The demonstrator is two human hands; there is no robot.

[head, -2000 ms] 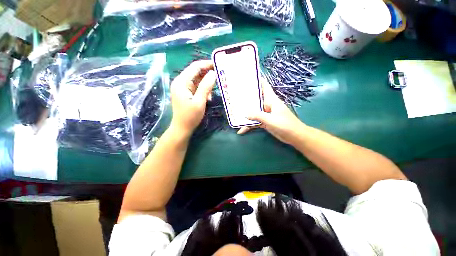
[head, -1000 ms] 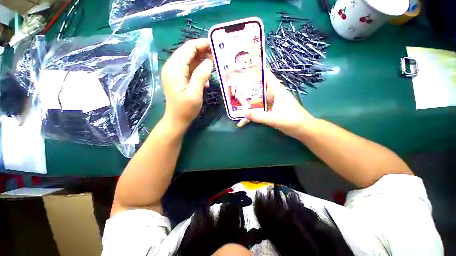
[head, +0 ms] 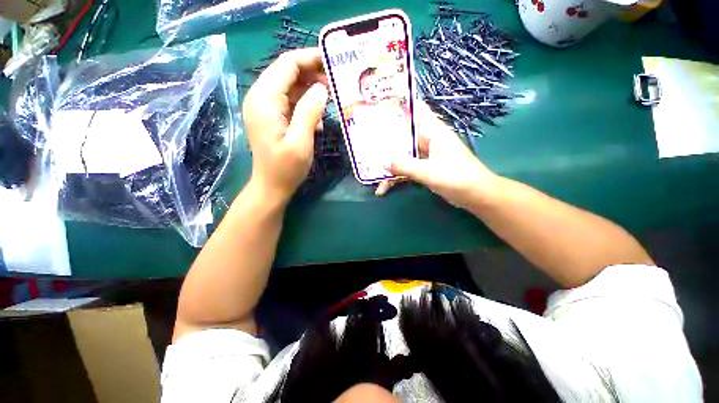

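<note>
A smartphone (head: 369, 98) with a lit screen and pale case is held upright over the bench, in front of the parts. My right hand (head: 441, 161) is closed around its lower right side, with the thumb on the lower screen. My left hand (head: 284, 122) is beside the phone's left edge with curled fingers; whether it touches the phone or holds a small piece is hidden. A heap of dark, slim parts (head: 327, 153) lies partly behind my left hand and the phone. A second heap with silver glints (head: 465, 71) lies right of the phone.
A large clear bag (head: 102, 197) with a white label (head: 106, 142) lies on the left of the green bench (head: 568, 165). Another clear bag (head: 213, 16) is at the far edge. A mug (head: 552, 20), metal buckle-like item (head: 647, 89) and paper (head: 686, 110) are right. An open carton (head: 114, 346) is below left.
The camera view has shifted, so bench items sit higher and the far pen has left the picture. The phone screen now shows different content. Both hands keep nearly the same pose.
</note>
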